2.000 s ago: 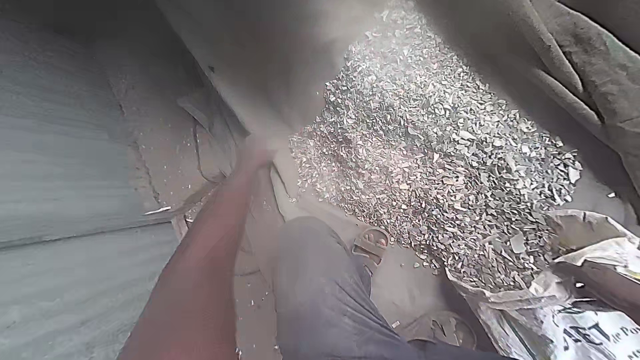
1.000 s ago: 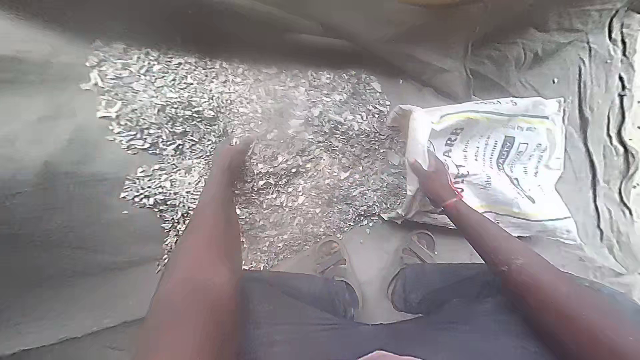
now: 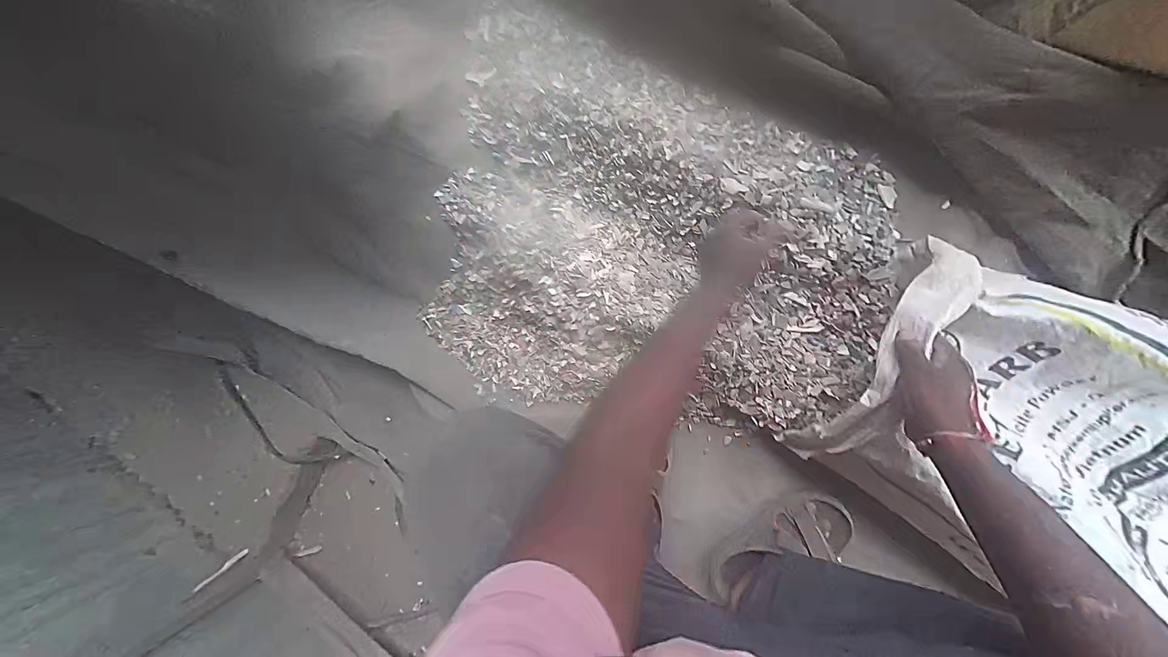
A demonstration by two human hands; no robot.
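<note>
A wide heap of small, light flakes or chips [image 3: 593, 274] lies on a grey-brown sheet. My left hand [image 3: 741, 242] is on the heap, blurred; whether its fingers hold any chips cannot be told. My right hand [image 3: 938, 388], with a thin red band at the wrist, grips the mouth edge of a white woven sack [image 3: 1049, 365] with printed writing. The sack lies on its side at the right, its mouth facing the heap and touching the chips.
My sandalled foot [image 3: 812, 529] stands below the heap. A folded dark tarpaulin [image 3: 1022, 137] rises behind. At the lower left are paving slabs [image 3: 356, 538], a loose strap [image 3: 319, 429] and a small white stick [image 3: 219, 573].
My left hand has moved across the heap toward the sack since one second ago. Two seconds ago it was at the sheet's edge. My right hand remains at the sack's mouth. The view has turned.
</note>
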